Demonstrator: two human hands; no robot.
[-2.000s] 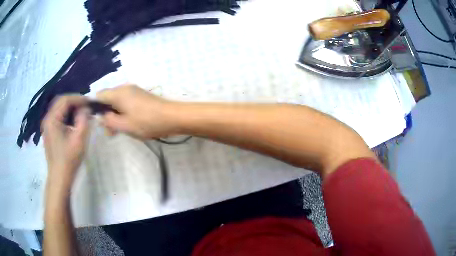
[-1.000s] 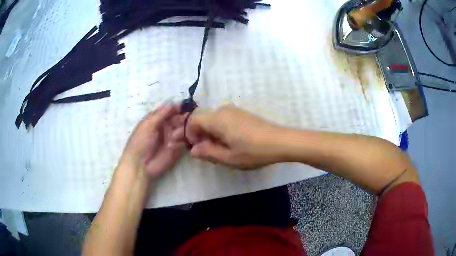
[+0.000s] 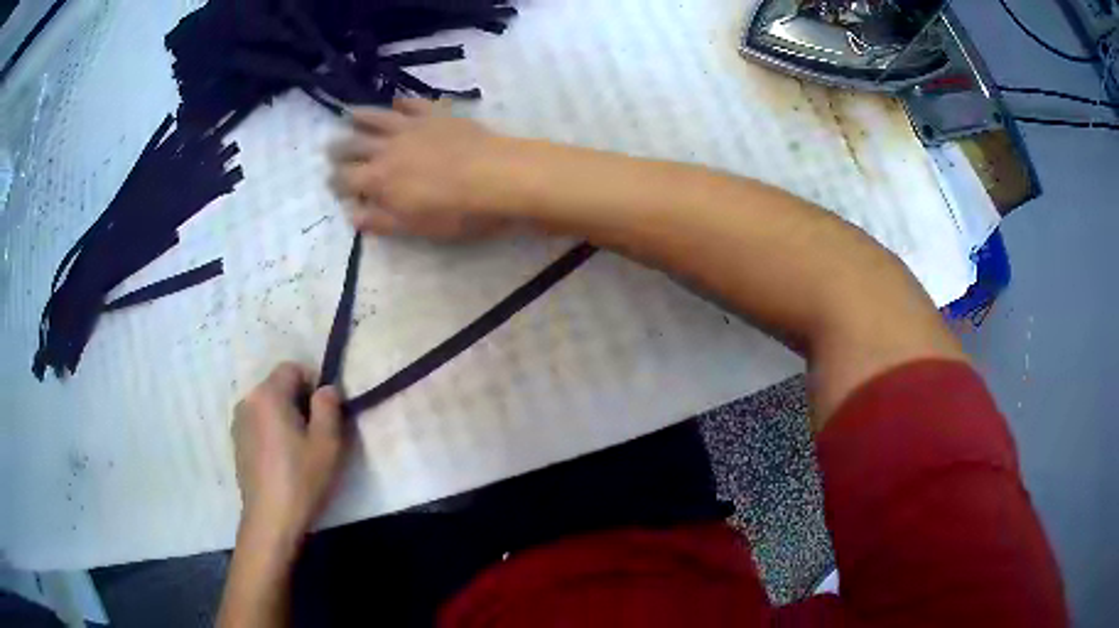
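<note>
A dark fabric strip pair (image 3: 472,324) lies as a V on the white cloth. Its corner is at my left hand (image 3: 287,444), which pinches it between thumb and fingers near the table's front edge. One arm of the V runs right and passes under my right forearm. The other runs up to my right hand (image 3: 417,172), which is over it, palm down and blurred, just below the large pile of strips (image 3: 264,55). The fingertips are too blurred to tell whether they grip the strip.
A smaller bundle of strips (image 3: 141,239) lies at the left, with one strip sticking out from it. The steam iron (image 3: 847,47) is at the upper right, partly cut off, beside the grey metal rest (image 3: 957,113). Black cords (image 3: 1061,107) run at the far right.
My left hand has moved left and down with the strip corner. My right hand has moved up and left to the large pile. The strip pair has been opened into a V.
</note>
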